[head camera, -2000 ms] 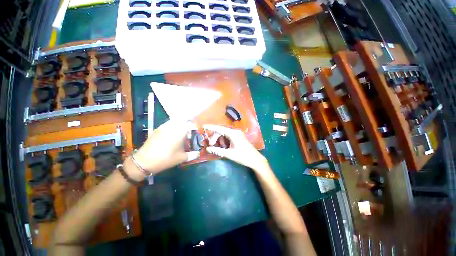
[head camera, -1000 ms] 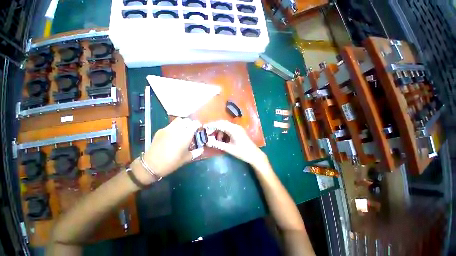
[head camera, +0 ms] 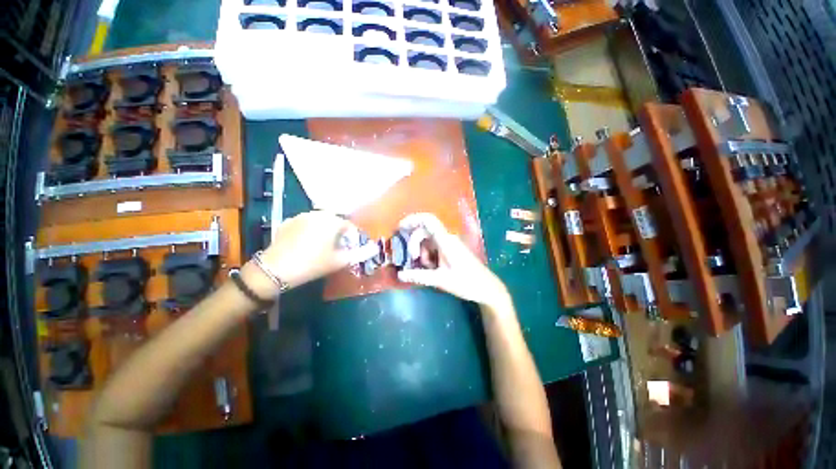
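My left hand is over the lower left of the orange work pad, its fingertips closed on a small black curved part. My right hand is just beside it, holding another black curved part with a reddish-brown piece near the fingers. The two parts are close together; whether they touch is hard to tell. Pale covers show on some fingertips. A white triangular wipe lies on the pad above my hands.
A white tray with dark crescent parts stands beyond the pad. Two orange fixture boards with black parts lie at left, a thin silver bar beside them. Upright fixtures stand at right. An amber strip and flat silver tool lie nearby.
The loose black curved part on the right of the pad has gone from there; my right hand now holds a black part. My left hand still holds its part.
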